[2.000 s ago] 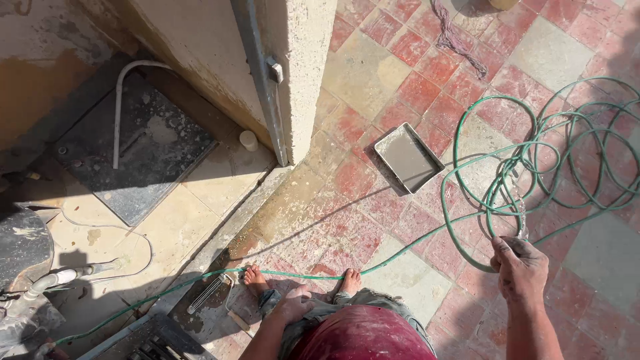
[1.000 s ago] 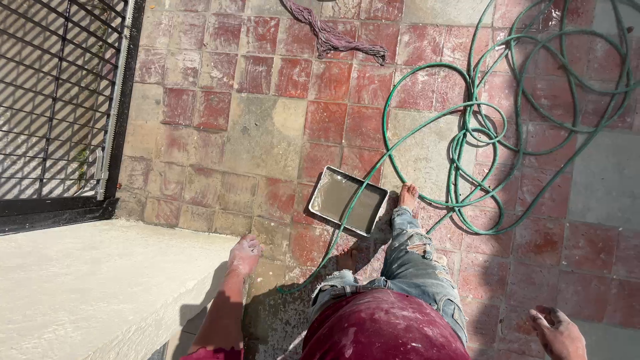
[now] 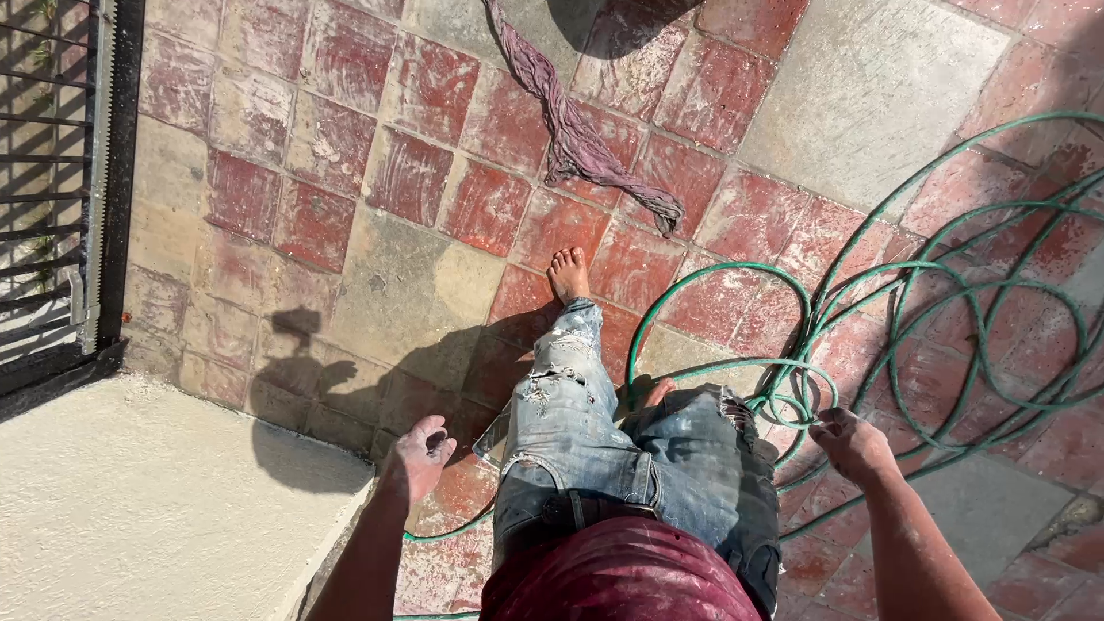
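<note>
My left hand (image 3: 423, 455), dusty with pale powder, hangs in the air left of my jeans, fingers loosely curled and holding nothing. On the other side my right hand (image 3: 843, 440) is over the loops of a green garden hose (image 3: 798, 345); its fingers are bent, and whether they touch the hose I cannot tell. A twisted mauve cloth (image 3: 569, 121) lies on the tiles ahead of my bare foot (image 3: 568, 274). The rectangular tray is mostly hidden behind my leg, with only an edge (image 3: 493, 435) showing.
A rough pale wall top (image 3: 129, 509) fills the lower left. Above it stands a dark metal barred gate (image 3: 52, 198) with a toothed rack. Worn red and grey floor tiles (image 3: 414, 172) spread ahead. Hose coils lie across the floor at right, and more hose runs behind my legs.
I have stepped forward past the tray, which lay in full view ahead of me. My left hand has left the wall's edge. The cloth is nearer to me.
</note>
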